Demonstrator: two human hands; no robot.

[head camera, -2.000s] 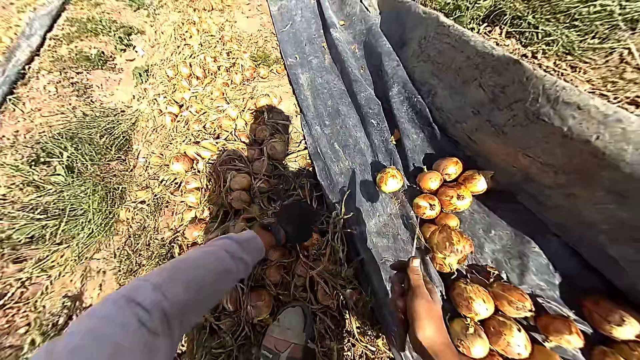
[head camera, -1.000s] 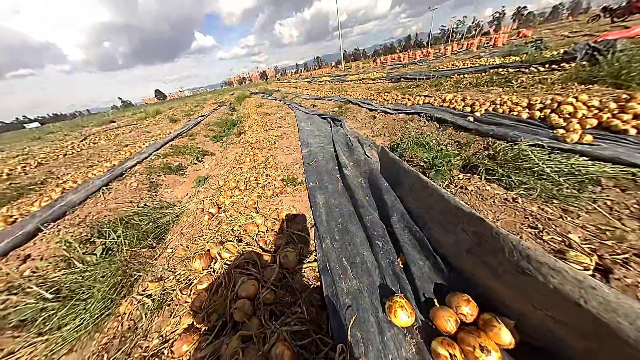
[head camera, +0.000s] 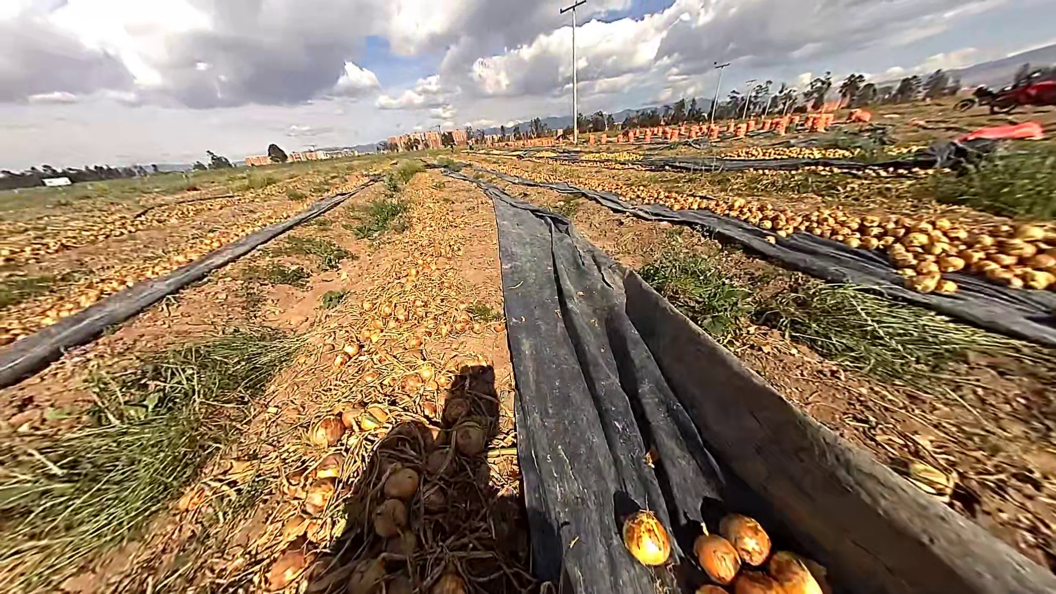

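Neither of my hands shows in the head view now. A single yellow onion (head camera: 646, 538) lies on the dark plastic sheet (head camera: 549, 346) near the bottom edge. Just right of it, several more onions (head camera: 747, 540) sit together against the sheet's raised side (head camera: 792, 445), partly cut off by the frame. Left of the sheet, onions with dry tops (head camera: 400, 484) lie on the soil in a shadow. The row of onions (head camera: 412, 313) runs on up the field beside the sheet.
Grass clumps (head camera: 157, 437) grow at left, and more grass (head camera: 874, 330) at right. A heap of onions (head camera: 949, 247) lies along another dark sheet (head camera: 841, 268). A rolled sheet (head camera: 165, 285) crosses the left. Orange sacks (head camera: 742, 128), utility poles (head camera: 574, 74) and a red motorcycle (head camera: 1002, 99) stand farther off.
The view has tilted up from the ground to the horizon. Both my hands, seen earlier at the onions on the ground and on the sheet, are out of view.
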